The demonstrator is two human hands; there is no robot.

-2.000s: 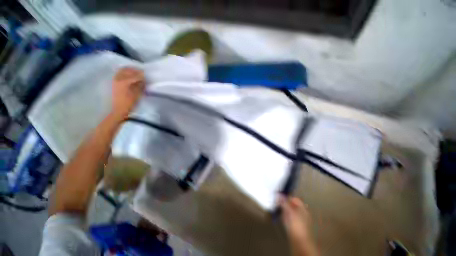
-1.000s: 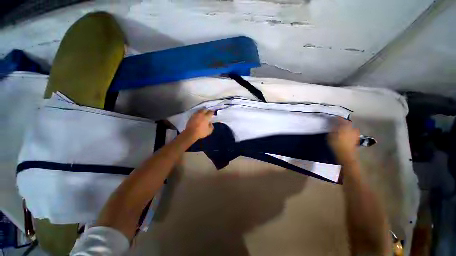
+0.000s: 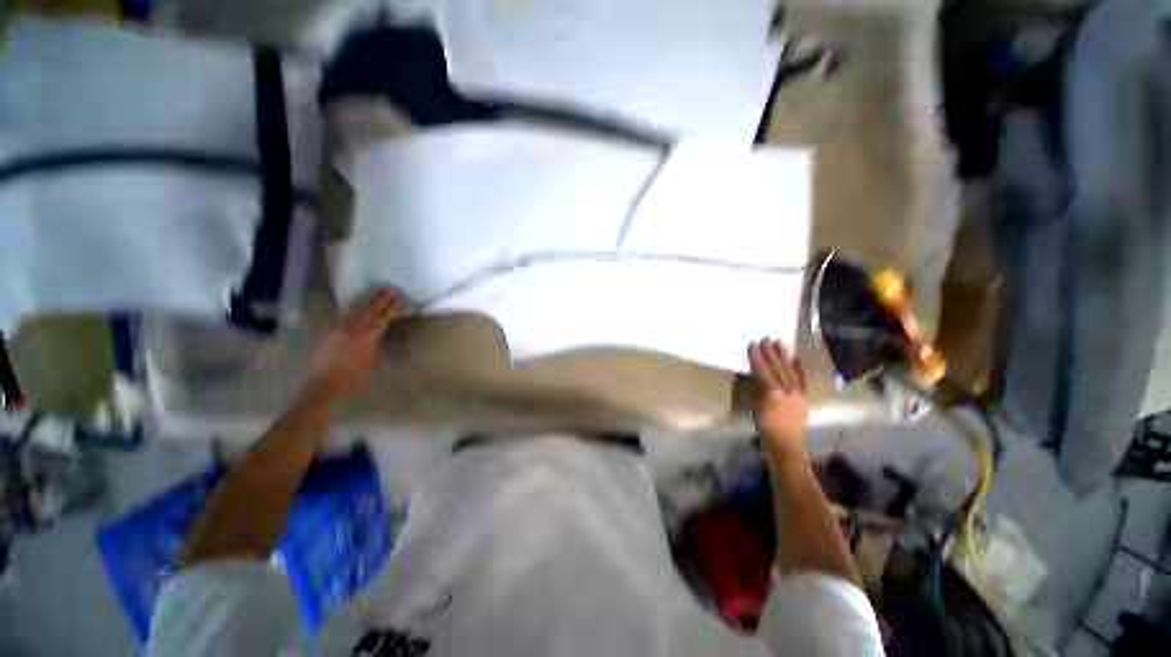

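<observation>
A large white garment panel (image 3: 578,302) with a thin dark seam line lies spread on the beige ironing table (image 3: 591,401), its curved edge towards me. My left hand (image 3: 366,331) rests on the panel's near left corner. My right hand (image 3: 778,385) lies with fingers spread at its near right corner. Neither hand is seen gripping the cloth. The steam iron (image 3: 860,321), with its orange-yellow handle, sits just right of the panel. The picture is slightly blurred.
White panels with crossing dark bands (image 3: 141,218) lie at left. More white and navy pieces (image 3: 604,64) lie at the far side. A blue plastic basket (image 3: 328,526) is below left. A long grey padded form (image 3: 1092,231) is at right. The hose (image 3: 982,481) hangs near the iron.
The view has moved down and nearer the front edge. A white panel now lies spread before me, where beige cloth showed. Both hands have moved to its near corners. The iron has come into full view.
</observation>
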